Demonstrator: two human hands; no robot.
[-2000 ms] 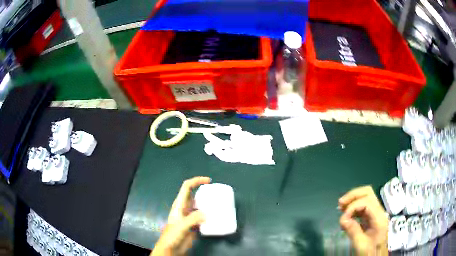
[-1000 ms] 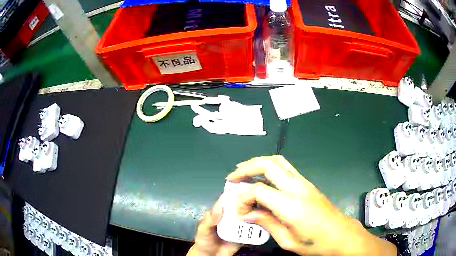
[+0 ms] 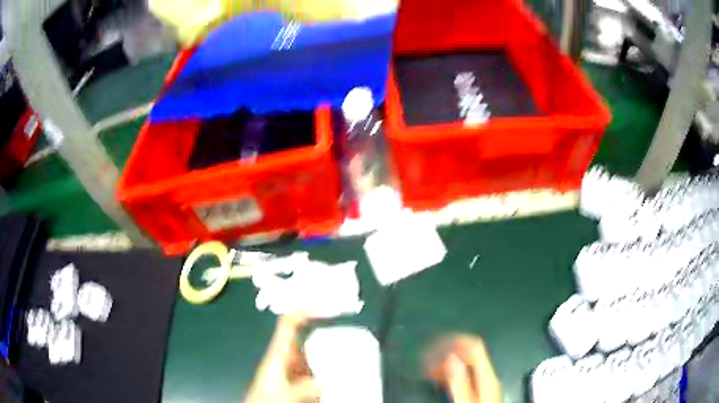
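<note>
A white outlet adapter (image 3: 344,364) is upright in my left hand (image 3: 290,368) at the bottom centre, with a plain white side towards me. My left hand grips it at its left edge. My right hand (image 3: 463,368) is to the right of the adapter, apart from it and blurred; its fingers look curled, and whether it holds something cannot be told. The lower parts of both hands are cut off by the bottom edge.
Rows of white adapters (image 3: 631,275) stand at right; several lie on the black mat (image 3: 118,315) at left. Beyond the green mat are two red crates (image 3: 236,193), (image 3: 497,142) and a clear bottle (image 3: 364,157). A tape roll (image 3: 188,275), crumpled white heap (image 3: 311,288) and white square (image 3: 405,252) lie nearer.
My right hand has let go of the adapter and moved right, away from it. My left hand still holds the adapter, now with a plain side showing. The camera view has shifted and blurred.
</note>
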